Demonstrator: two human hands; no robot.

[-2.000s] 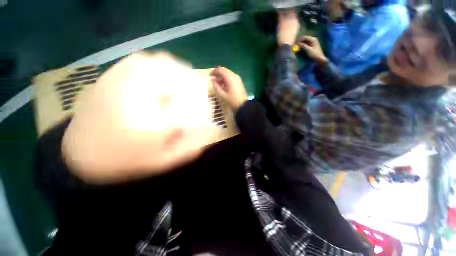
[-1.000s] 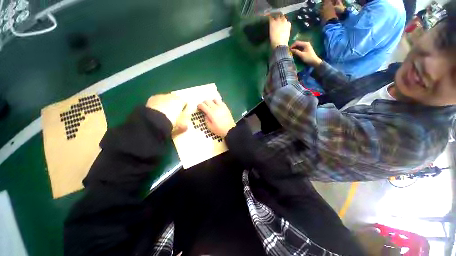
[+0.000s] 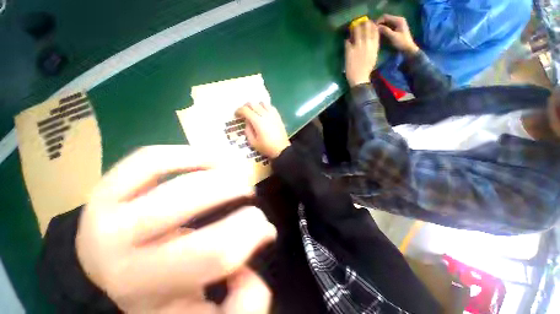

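A pale backing sheet [image 3: 215,92] with rows of small dark pads [image 3: 236,127] lies on the green bench in front of me. My right hand [image 3: 264,130] rests on its right part with fingers bent over the rows; whether it pinches a pad is hidden. My left hand [image 3: 178,227] is raised close to the camera, large, blurred and overexposed, with its fingers curled. It covers the sheet's lower left part. I cannot tell if it holds anything. A second tan sheet [image 3: 58,178] with dark pads lies at the left.
A pale rail [image 3: 159,40] curves behind the sheets. Dark round parts [image 3: 52,60] lie beyond it, upper left. At right, a neighbour's hands [image 3: 362,52] work at a yellow box [image 3: 358,22], the plaid sleeve close to my right arm. A person in blue sits farther back.
My left hand has lifted off the sheet and come up close to the camera. My right hand stays on the sheet. The neighbour's hand is now at the yellow box.
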